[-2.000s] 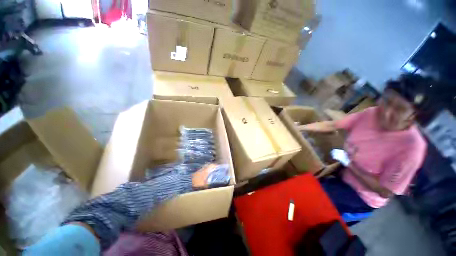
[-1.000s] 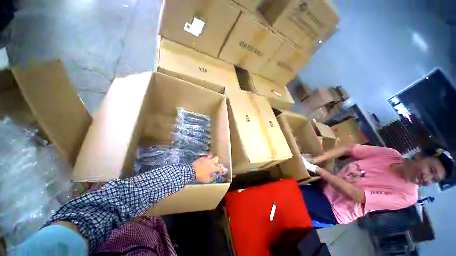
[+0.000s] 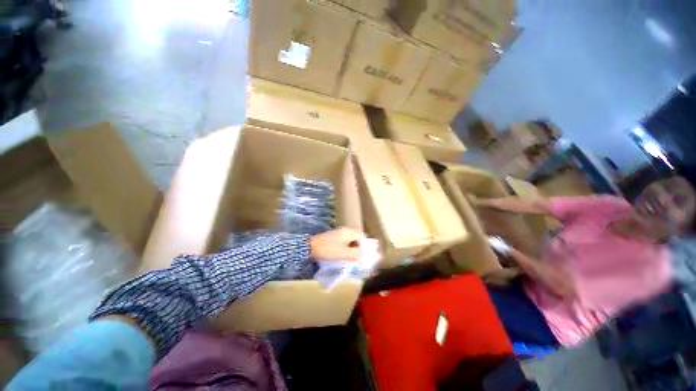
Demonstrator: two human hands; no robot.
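My left hand (image 3: 336, 245), bare with a checked sleeve, is over the front right corner of the open packing carton (image 3: 286, 305). Its fingers are closed on a whitish, crinkled bubble bag (image 3: 347, 267); blur hides whether anything is inside. Bagged housings (image 3: 307, 205), grey and shiny, stand in a row inside the carton. More lie nearer the front, partly hidden by my sleeve. My right hand is not in view.
Red table (image 3: 412, 313) with a thin white stick (image 3: 441, 328) and dark blocks (image 3: 500, 376) at its near edge. Bag carton (image 3: 107, 168) with clear bags (image 3: 65, 267) at left. Closed cartons (image 3: 404, 191) beside and behind. Person in pink (image 3: 603, 252) reaches into another open carton (image 3: 477, 221).
My left hand was low among the bagged pieces at the carton's front right corner. It has moved slightly up and right, and a whitish bag now shows in it. The view has shifted.
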